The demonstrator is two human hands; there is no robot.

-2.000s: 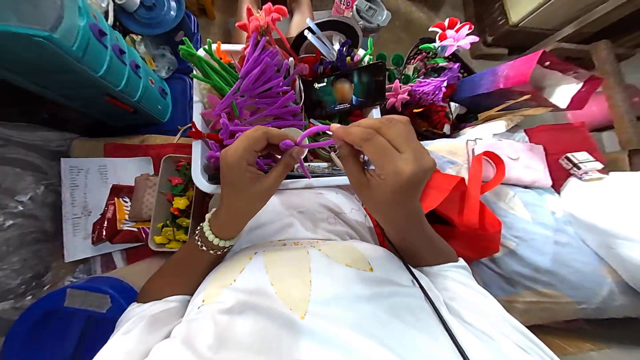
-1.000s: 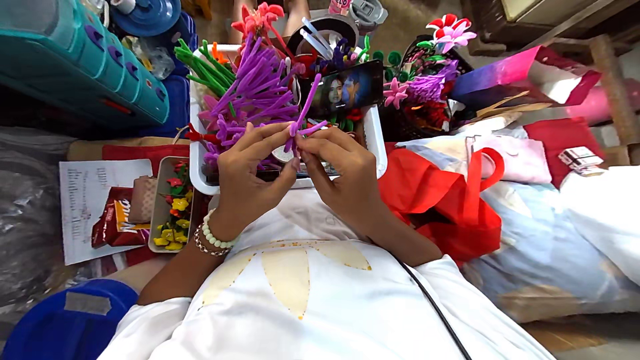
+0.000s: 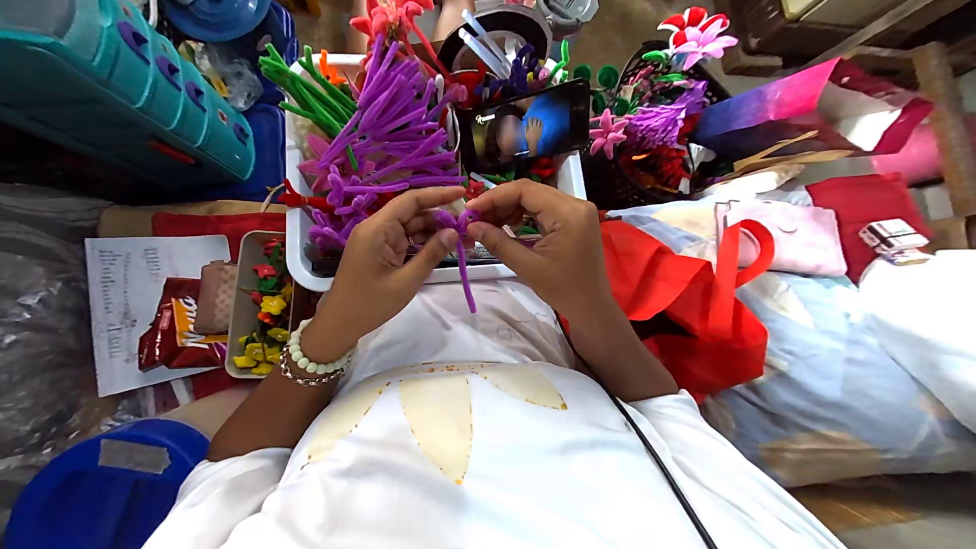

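Between both hands, over the near edge of a white plastic basket (image 3: 301, 252), is a purple pipe cleaner (image 3: 466, 278) bent into small loops at the top, with a straight tail hanging down. My left hand (image 3: 396, 263) pinches the loops from the left with thumb and index finger. From the right, my right hand (image 3: 537, 248) grips the other loop between its thumb and fingertips. Behind them a thick bunch of purple pipe cleaners (image 3: 396, 122) fills the basket's left part, beside green pipe cleaners (image 3: 324, 99). A phone (image 3: 526, 126) with a lit screen leans at the basket's right.
A tray of small artificial flowers (image 3: 267, 313), a snack packet (image 3: 175, 328) and a written sheet (image 3: 114, 305) lie at left. A red fabric bag (image 3: 671, 305) is right of my right hand. A black basket of pipe-cleaner flowers (image 3: 656, 160) stands behind it. A black cable (image 3: 648, 450) crosses my right side.
The purple pipe cleaner's straight end pointed up a second ago and now hangs down. My hands have turned it and moved slightly apart. The phone's picture has changed.
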